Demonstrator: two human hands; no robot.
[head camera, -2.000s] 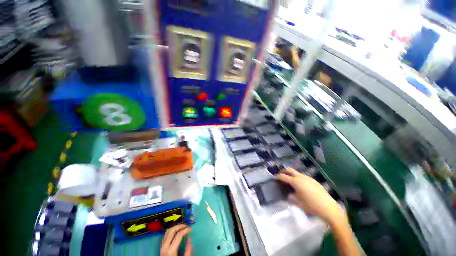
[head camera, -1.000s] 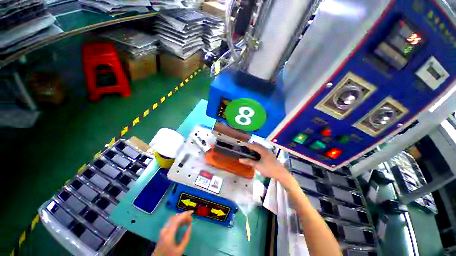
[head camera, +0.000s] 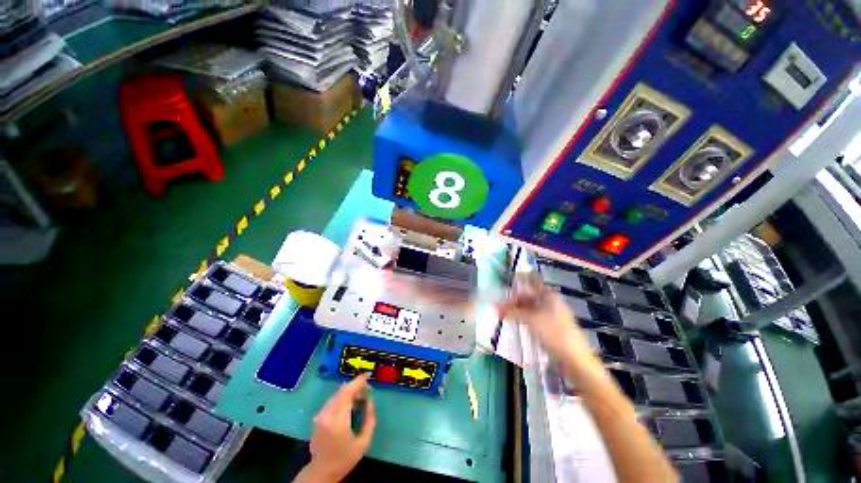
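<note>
A dark flat piece lies in the fixture on the silver-grey base plate, under the blue press head with its green "8" disc. A pale blurred streak crosses the fixture's front and hides most of the orange-brown block. My right hand is motion-blurred at the plate's right side; whether it holds something cannot be told. My left hand is empty, thumb and fingers apart, with a fingertip at the lower edge of the blue front block, by its yellow-arrow label.
A white tub and a dark blue flat piece lie left of the press. Trays of dark pieces stand at lower left and right. A thin yellowish stick lies on the mat. The control box overhangs the right side.
My right hand has moved from the tray to the fixture, then back right off the dark piece, which stays in the fixture. My left hand stays near the front block. The view has turned left.
</note>
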